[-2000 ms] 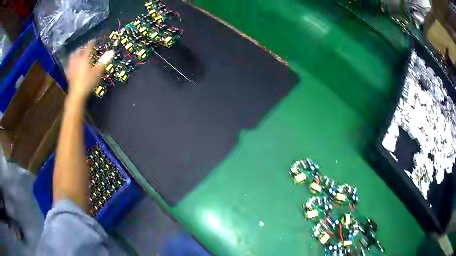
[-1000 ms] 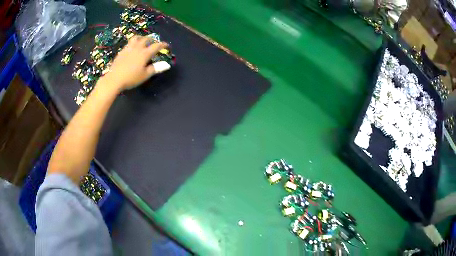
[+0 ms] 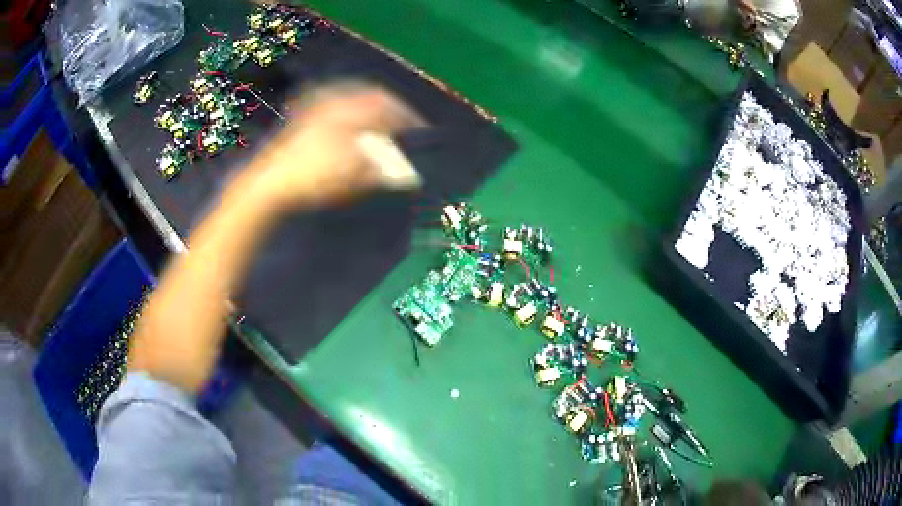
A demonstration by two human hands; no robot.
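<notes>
My left hand [image 3: 346,143] is blurred over the black mat [image 3: 316,267], with a white covering on the thumb. Its fingers look extended and apart from the thumb, and I see nothing held. Small circuit boards with yellow parts and red wires [image 3: 208,109] lie in loose groups on the far left of the mat. More boards [image 3: 524,306] lie in a slanting row on the green bench, some green side up. Black parts with leads [image 3: 673,420] lie at the row's near right end. My right hand is not recognisable in view.
A black tray [image 3: 826,371] of white housings [image 3: 781,217] stands on the right. A crumpled clear bag [image 3: 114,40] lies at the far left corner. Blue bins [image 3: 64,331] and brown cardboard [image 3: 45,222] are below the bench's left edge. More boards lie beyond the tray.
My left hand has moved from the board pile to the right, over the mat. More boards now lie on the green bench beside the mat, and fewer on the mat. The view has shifted slightly.
</notes>
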